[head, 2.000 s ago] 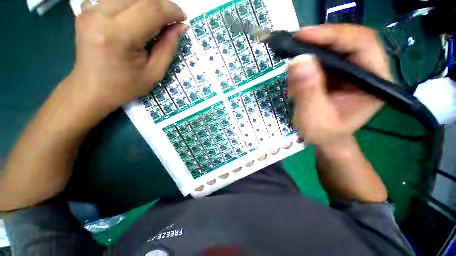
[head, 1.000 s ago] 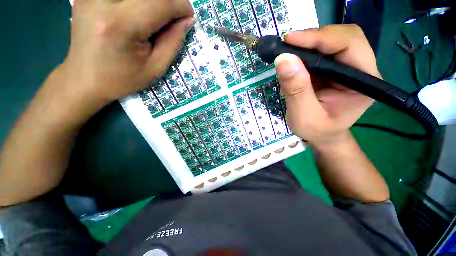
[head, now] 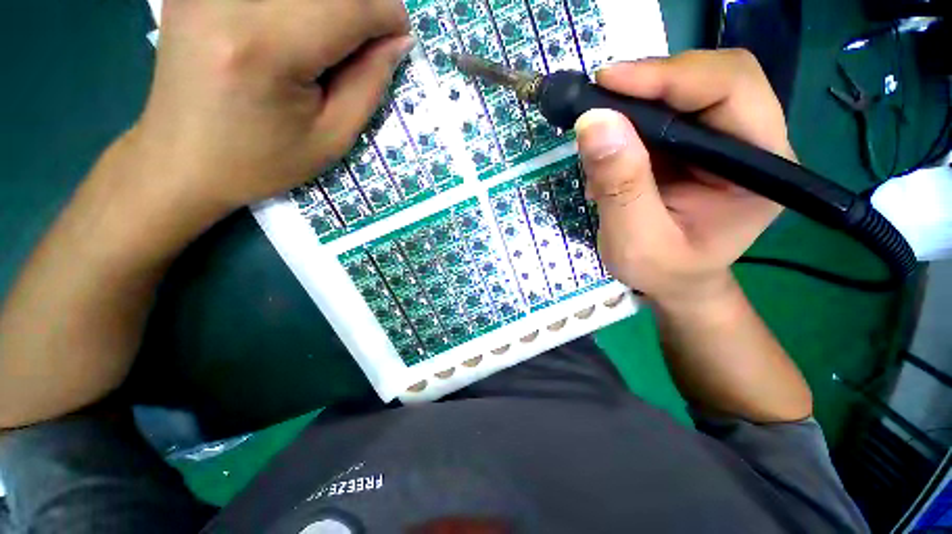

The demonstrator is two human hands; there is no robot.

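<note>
The white tray point(head: 332, 295) carries green circuit board panels point(head: 423, 287) with many narrow repeated boards. My right hand point(head: 684, 172) holds the black soldering iron point(head: 720, 153) like a pen. Its brass-coloured collar and thin tip point up and left over the upper panels; I cannot tell whether the tip touches a board. My left hand point(head: 277, 89) is over the upper left of the tray, thumb and forefinger pinched together just left of the tip. Solder wire between these fingers cannot be made out. The hand hides part of the upper left panel.
The iron's thick cord point(head: 887, 242) runs by a pale crumpled patch point(head: 924, 214) at the right. Dark pliers or cutters point(head: 854, 99) lie at the upper right, near a dark slab point(head: 754, 42) behind my right hand. A shiny clear bag point(head: 209, 448) is at lower left.
Since two seconds ago the tray appears slightly shifted in view, and the iron's tip has moved down and left, closer to my left fingertips. Over the last second both hands have hardly moved.
</note>
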